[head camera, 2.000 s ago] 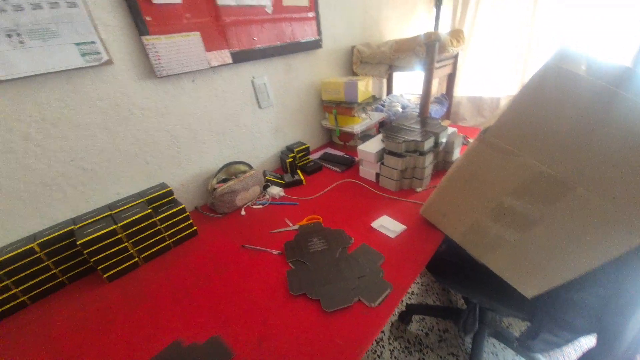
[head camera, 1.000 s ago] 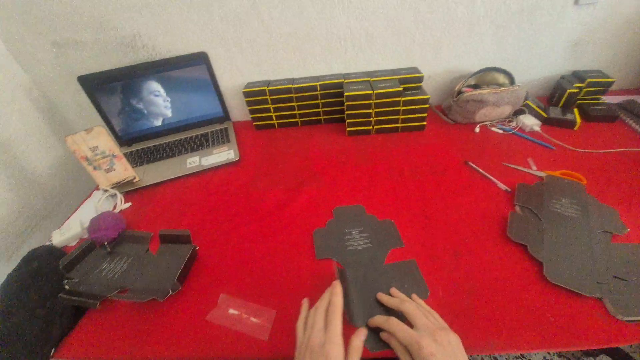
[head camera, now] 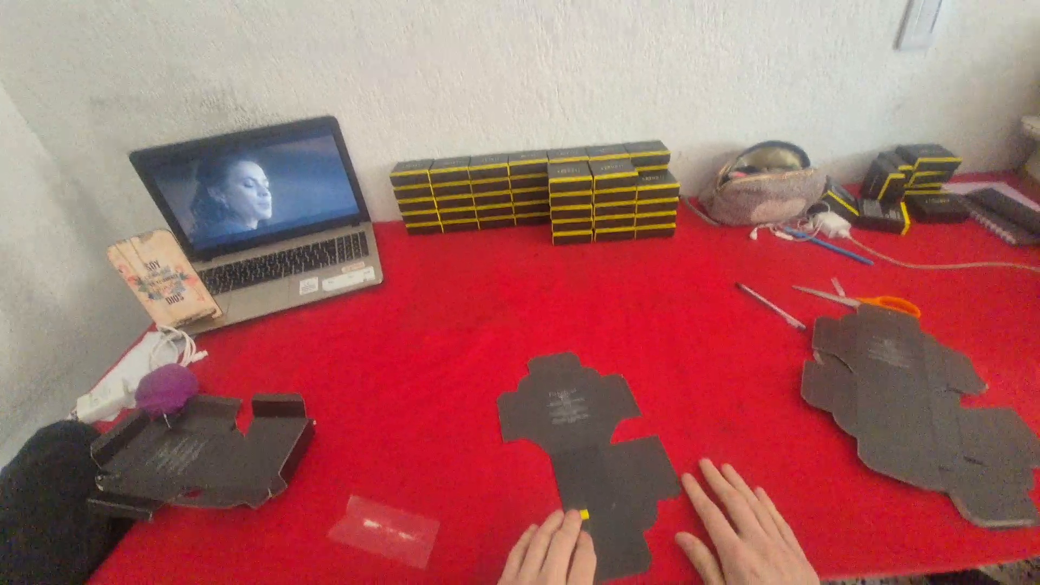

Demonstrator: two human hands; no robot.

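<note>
A flat black die-cut cardboard box blank lies on the red tabletop at the lower centre, with faint printing on its upper panel. My left hand rests on its lower left edge, fingers together, beside a small yellow piece; whether it grips anything is hidden. Just right of the blank, my right hand lies with fingers apart, holding nothing. Left of them is a clear plastic piece. A stack of black blanks lies at the right, and a partly folded black box at the left.
An open laptop stands back left with a printed card leaning on it. Stacked black-and-yellow boxes line the wall. Orange-handled scissors, a pen, a pouch and a cable are at the right.
The view has swung left from the right part of the table. Since one second ago, my right hand has moved right, off the blank, and the yellow piece has come into sight by my left fingers.
</note>
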